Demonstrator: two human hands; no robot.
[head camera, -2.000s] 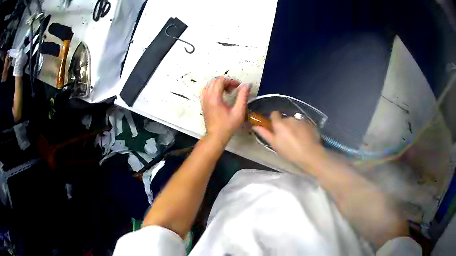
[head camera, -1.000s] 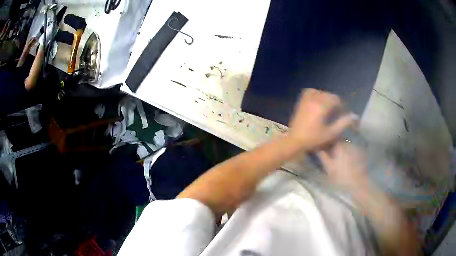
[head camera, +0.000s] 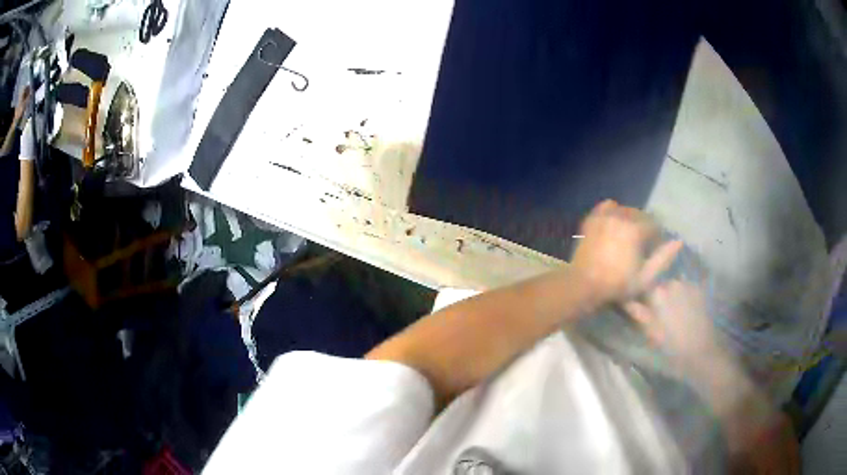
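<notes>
The navy cut panel (head camera: 548, 111) lies flat on the white pressing table (head camera: 371, 213), its straight lower edge near the table's front edge. My left hand (head camera: 620, 252) is near the panel's lower right corner, with fingers bent. My right hand (head camera: 683, 320) is beside it, lower and further right, and blurred. A pale, blurred shape is around the hands; I cannot tell what they hold. Charcoal strips (head camera: 237, 116) lie at the table's left, with a thin wire hook (head camera: 280, 67) across their upper end.
At the upper left, a neighbouring table holds a second iron (head camera: 121, 130) with an orange handle (head camera: 93, 121) and black-handled shears (head camera: 153, 20). Another person's forearm (head camera: 25, 190) shows at the far left. White offcuts (head camera: 265, 255) litter the floor beside a brown wooden object (head camera: 93, 278).
Both hands have moved right from the panel's lower left side. The orange-handled iron seen beneath them earlier is no longer clearly visible. The panel's lower left corner is uncovered.
</notes>
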